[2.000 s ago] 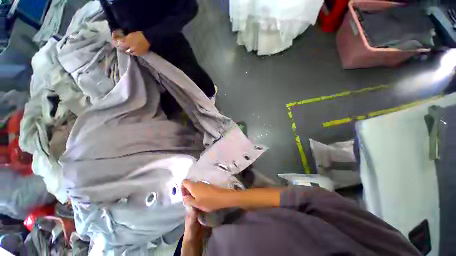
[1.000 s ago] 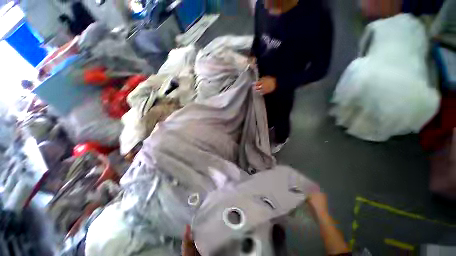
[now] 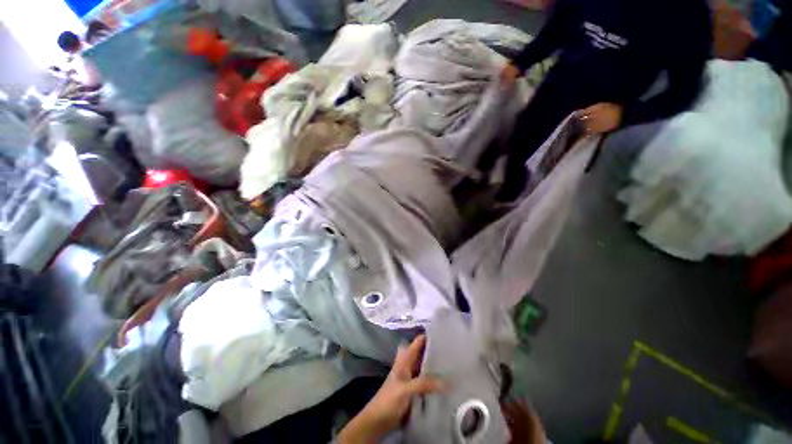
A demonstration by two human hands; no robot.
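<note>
The grey-mauve eyelet curtain (image 3: 382, 191) runs from the other person's hands down to mine, gathered and creased, with silvery eyelets near my end. My left hand (image 3: 395, 399) is at the bottom centre, its thumb and fingers on the curtain's left edge, gripping it. My right hand (image 3: 524, 423) is at the right edge of the same cloth, blurred, partly behind it and cut off by the picture's bottom. The other person's hands (image 3: 599, 118) hold the far end of the curtain raised and spread apart.
A heap of pale cloth (image 3: 234, 338) lies left of the curtain, with red plastic bags (image 3: 247, 95) behind it. The person in dark clothes (image 3: 608, 52) stands opposite. A white curtain stack (image 3: 716, 165) is at the right. Yellow floor lines (image 3: 625, 390) are at lower right.
The view has swung, showing more of the left side. The other person's hands have moved apart, lifting one curtain edge. My hands have drawn closer together and the eyelet end now hangs narrower.
</note>
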